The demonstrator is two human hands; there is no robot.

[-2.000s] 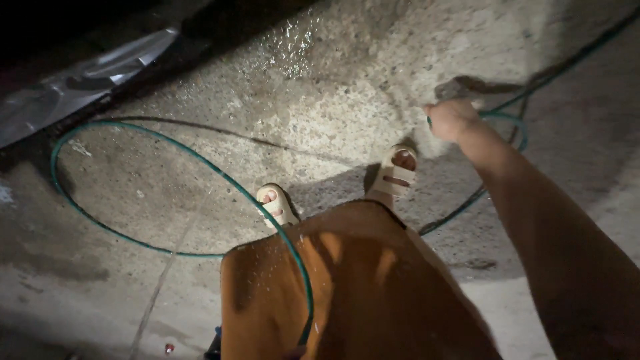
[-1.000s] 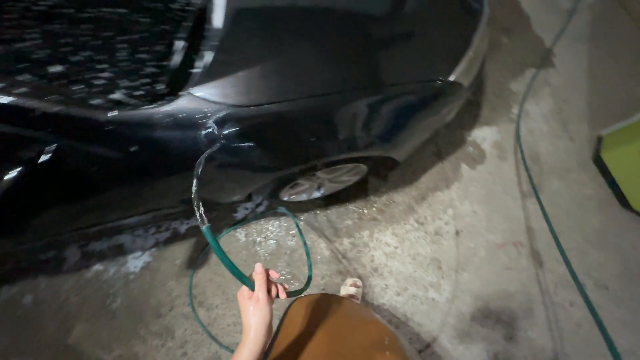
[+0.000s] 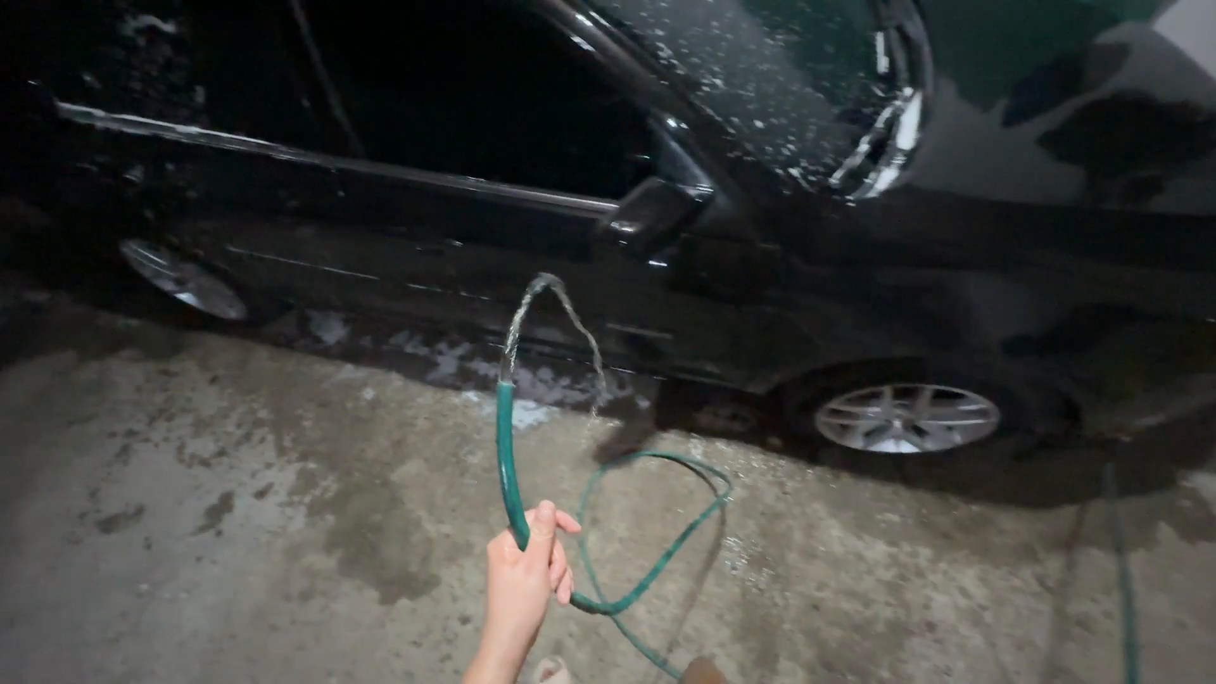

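Note:
From the bottom of the head view, my left hand [image 3: 532, 560] is closed around a green garden hose [image 3: 506, 446], whose end points up and away. Water [image 3: 543, 280] arcs out of that end and falls in front of the side of a dark car [image 3: 427, 256]. Below my hand the hose bends right into a loose loop [image 3: 727, 484] over the concrete. White foam [image 3: 513, 408] lies on the ground beside the car. The car's windshield [image 3: 750, 85] is covered in droplets. My right hand is out of view.
A front wheel [image 3: 907, 418] is at the right and a rear wheel [image 3: 185, 275] at the left. The side mirror [image 3: 655, 214] sticks out toward me. Another stretch of hose [image 3: 1126, 579] runs over wet concrete [image 3: 237, 532] at far right.
The view has swung from the ground to the car's side. My right hand, on the hose two seconds ago, has left view. My left hand still holds the hose with water flowing.

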